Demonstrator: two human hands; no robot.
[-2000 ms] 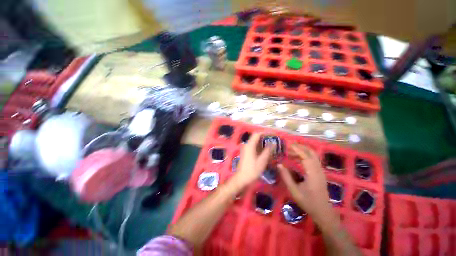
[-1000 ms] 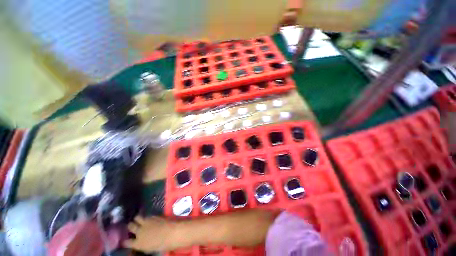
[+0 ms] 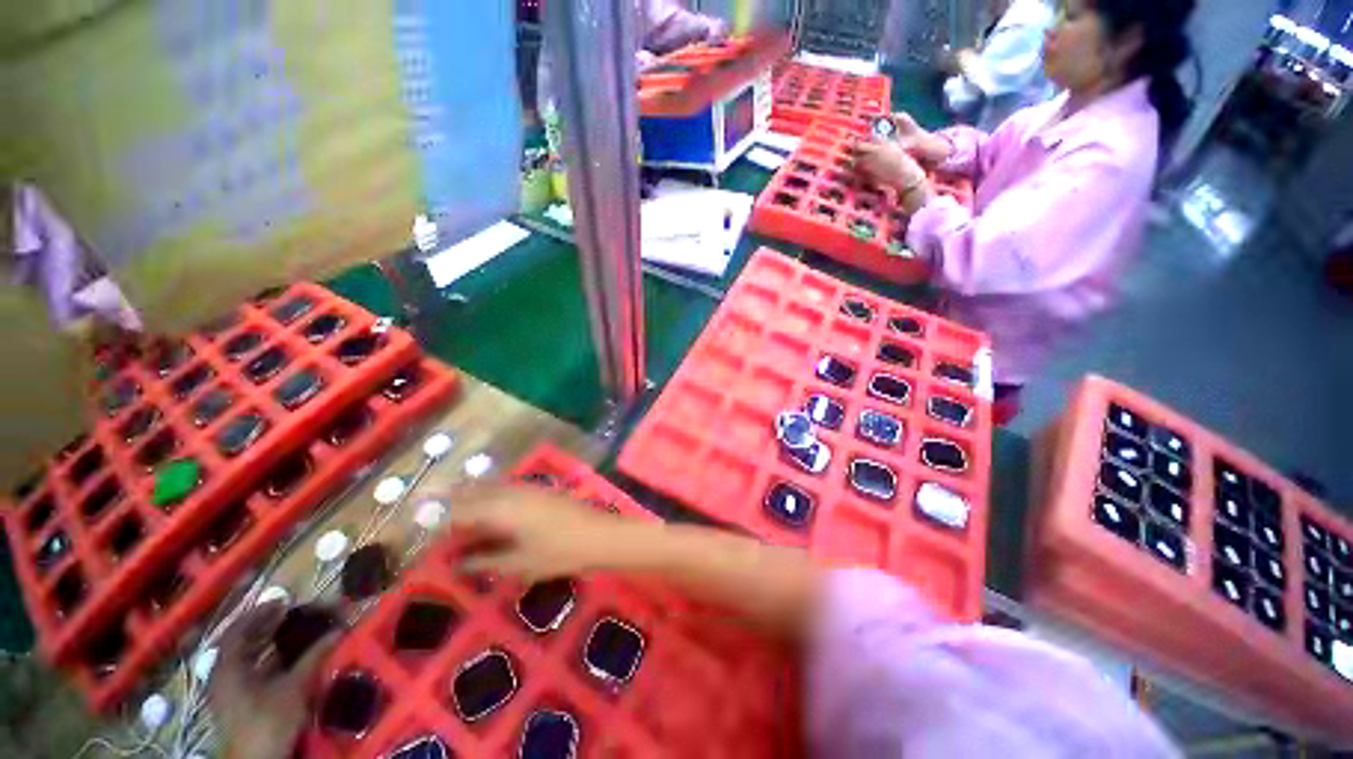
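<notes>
The red working tray lies nearest me, with dark smartwatches in several pockets. My right hand, with a pink sleeve, reaches from the right over its upper part; its fingers are a little apart and I see nothing in them. My left hand is blurred and cut off at the lower left, with its fingers against a dark smartwatch. Another dark, blurred watch shows between the hands, beside the tray edge. What holds it is unclear.
White charging pucks lie between the working tray and the stacked far trays. A partly filled side tray lies right of a metal post. A red tray stack stands far right. A person in pink handles watches.
The view has swung right, bringing in the other person and the right tray stack. My right arm is now over the working tray's upper part. My left hand now shows at lower left.
</notes>
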